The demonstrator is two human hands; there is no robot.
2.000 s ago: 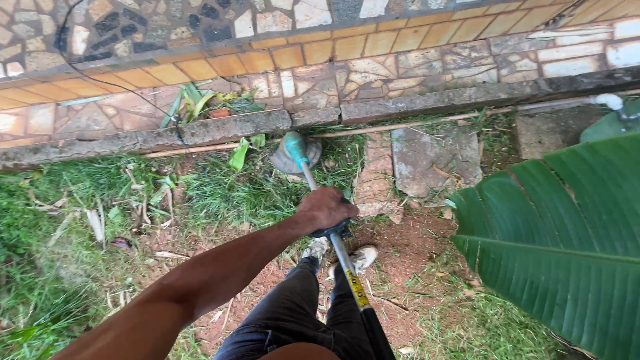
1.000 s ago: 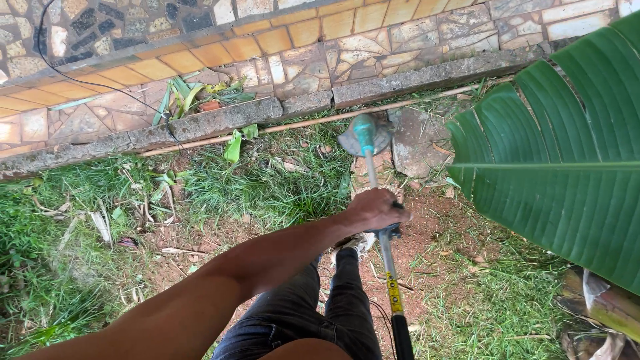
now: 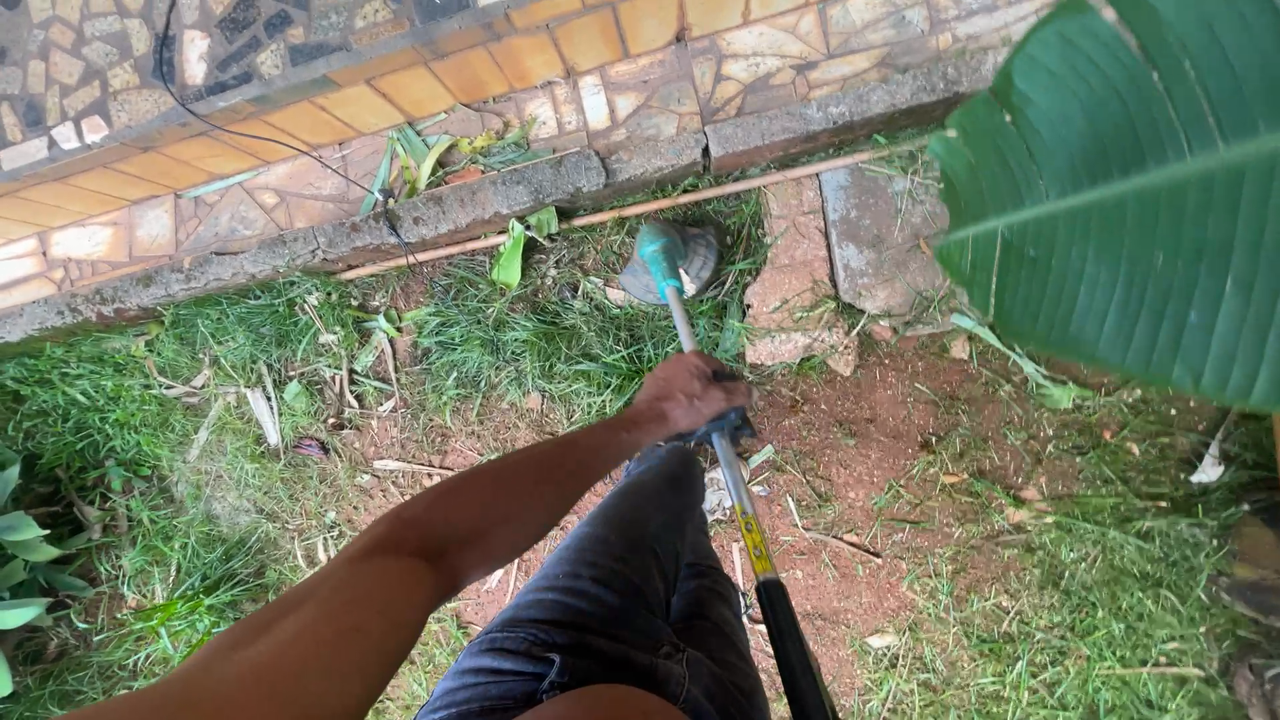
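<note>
My left hand [image 3: 692, 393] is closed around the dark front handle of a string trimmer, just above its clamp on the metal shaft [image 3: 738, 490]. The teal trimmer head [image 3: 660, 250] with its grey guard [image 3: 700, 265] is low over the grass [image 3: 520, 345], close to the stone kerb. Yellow labels with markings and a black grip sleeve [image 3: 792, 645] show on the lower shaft. My right hand is not in view; the rear end of the trimmer runs out at the bottom edge.
A concrete kerb [image 3: 480, 205] and a thin pipe [image 3: 640, 208] run along a tiled ledge [image 3: 400, 95], with a black cable [image 3: 250, 135] hanging over it. Stone slabs [image 3: 880, 240] lie right of the trimmer head. A big banana leaf [image 3: 1130, 220] hangs at right.
The trimmer head swung right from the grass over the slabs, then back left onto the grass beside them. My left hand stayed on the handle throughout.
</note>
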